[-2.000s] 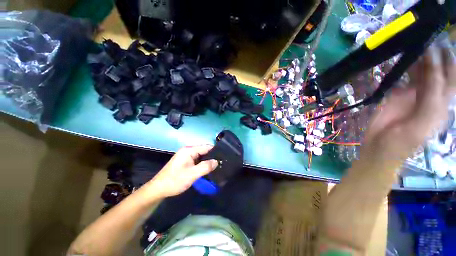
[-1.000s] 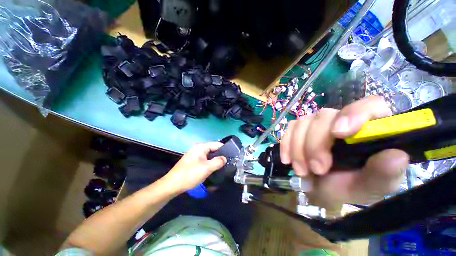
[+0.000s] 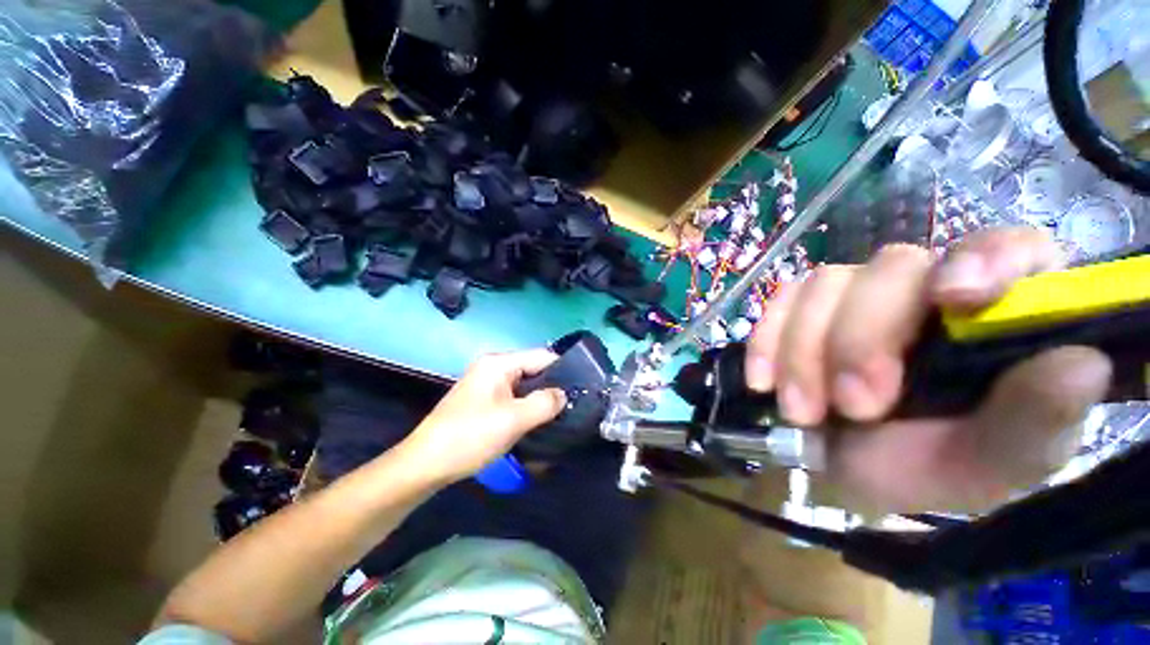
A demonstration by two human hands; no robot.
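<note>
My left hand (image 3: 486, 410) holds a black housing (image 3: 578, 378) between thumb and fingers, just off the front edge of the green bench. My right hand (image 3: 883, 365) is wrapped around the thick black and yellow screwdriver (image 3: 1053, 315), which lies about level and points left. Its silver nose (image 3: 694, 437) is at the right side of the housing; whether the tip touches it is hard to tell. A thick black hose hangs below my right hand. The far side of the housing is hidden.
Small black pieces (image 3: 441, 214) are heaped on the green bench (image 3: 341, 315), with white wired parts (image 3: 738, 252) to their right. A large carton (image 3: 631, 195) of black housings stands behind. A plastic bag (image 3: 95, 114) lies left. A thin rod (image 3: 832, 189) slants above the bench. Blue baskets (image 3: 1072, 602) are low right.
My right hand, away from the housing at first, took hold of the screwdriver and brought it to the housing. Since then, the hand and tool have shifted slightly right. My left hand keeps the housing.
</note>
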